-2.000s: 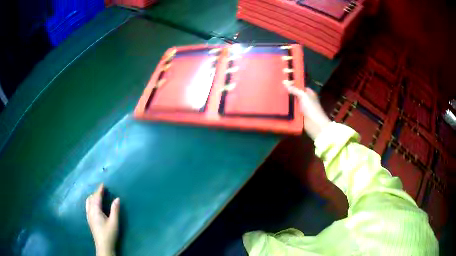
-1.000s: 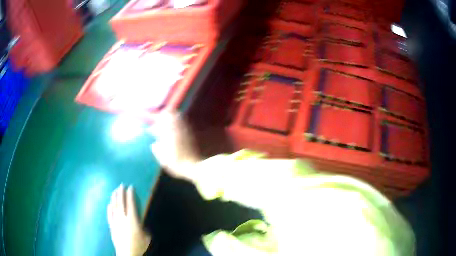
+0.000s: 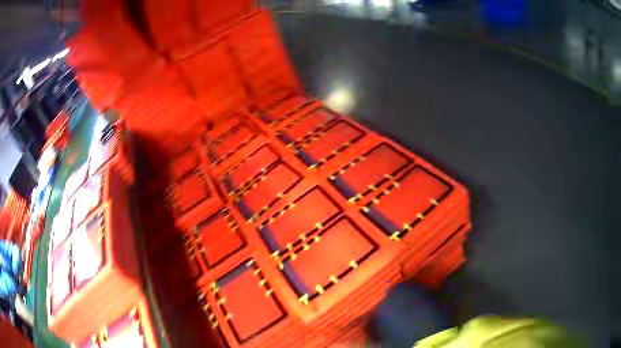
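Stacks of red-orange foam trays [image 3: 388,268] stand side by side in front of me. Their top trays hold flat panels [image 3: 327,258] with black borders and small yellow tabs. Neither of my hands is in view. A yellow-green sleeve [image 3: 504,334] shows at the bottom right edge, with no hand visible at it. A dark, blurred shape [image 3: 408,312] lies beside the near corner of the stacks; I cannot tell what it is.
Taller plain red stacks [image 3: 204,68] stand behind. At left, another tray stack [image 3: 122,251] with glaring panels stands by the green bench [image 3: 41,279]. Grey floor [image 3: 538,170] lies right. A blue object [image 3: 504,12] is at the far top. Blurred blue and white shapes show at the left edge.
The view has swung right, from the bench to the tray stacks and floor. Both hands have left the picture. The tray that my right hand held earlier is no longer in it.
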